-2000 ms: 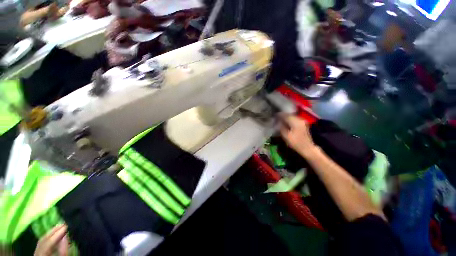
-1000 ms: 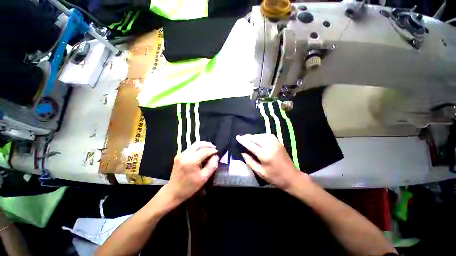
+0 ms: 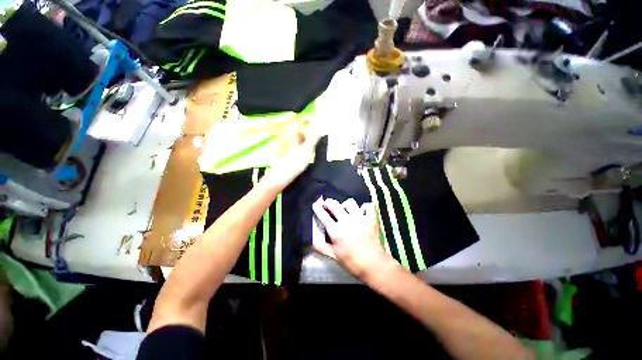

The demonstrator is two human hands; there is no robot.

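The black garment panel [image 3: 440,218] with neon stripes lies on the white table, partly under the head of the sewing machine [image 3: 493,105]. Its neon yellow-green block [image 3: 236,144] glares white near the needle area. My left hand [image 3: 299,151] reaches forward over the neon block, left of the presser foot; glare blurs its fingers and hides whether they hold cloth. My right hand [image 3: 348,235] lies on the black cloth between the two sets of stripes, fingers bent, gripping the cloth near the table's front edge.
Brown cardboard with yellow tape [image 3: 169,218] lies left of the panel. A neighbouring machine with black thread cones [image 3: 35,126] stands at the left. More striped black pieces [image 3: 190,35] lie behind. Dark scissor handles [image 3: 630,225] show at the right under the machine arm.
My left hand has moved from the front edge forward onto the neon block. My right hand stays near the front edge, slightly left. The left striped part now hangs nearer the table edge.
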